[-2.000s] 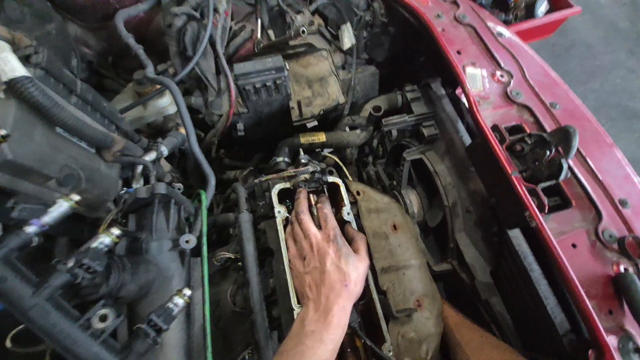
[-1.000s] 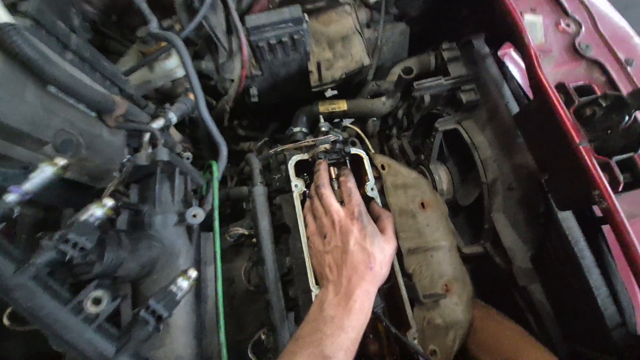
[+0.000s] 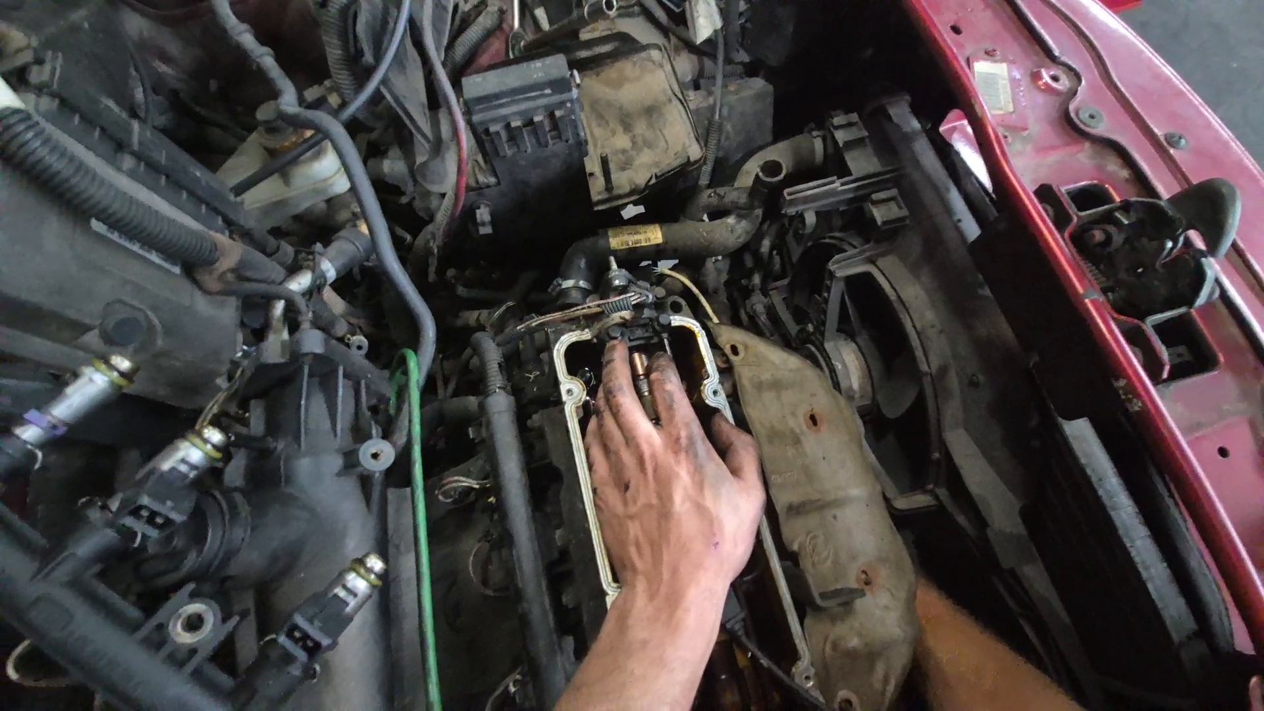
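Observation:
My left hand (image 3: 676, 474) lies back up over the open top of an engine's cylinder head (image 3: 579, 464), fingers spread and pointing away from me. The fingertips rest at the far end of the opening, by a black part. A copper-coloured metal piece (image 3: 641, 370) shows between two fingers. The thumb is by the right-hand rim, next to a dirty metal heat shield (image 3: 820, 474). What lies under the palm is hidden. Of my right arm, only the forearm (image 3: 973, 647) shows at the lower right, passing behind the heat shield; the hand is hidden.
Left are a green wire (image 3: 422, 533), black hoses and several fuel injectors (image 3: 326, 607) on a rail. Beyond the head run a coolant hose (image 3: 652, 237) and a black box (image 3: 523, 109). The radiator fan (image 3: 889, 365) and red front body panel (image 3: 1116, 346) stand right.
The view has shifted between frames. My left hand stays over the far part of the cylinder head, with no plain change in its hold.

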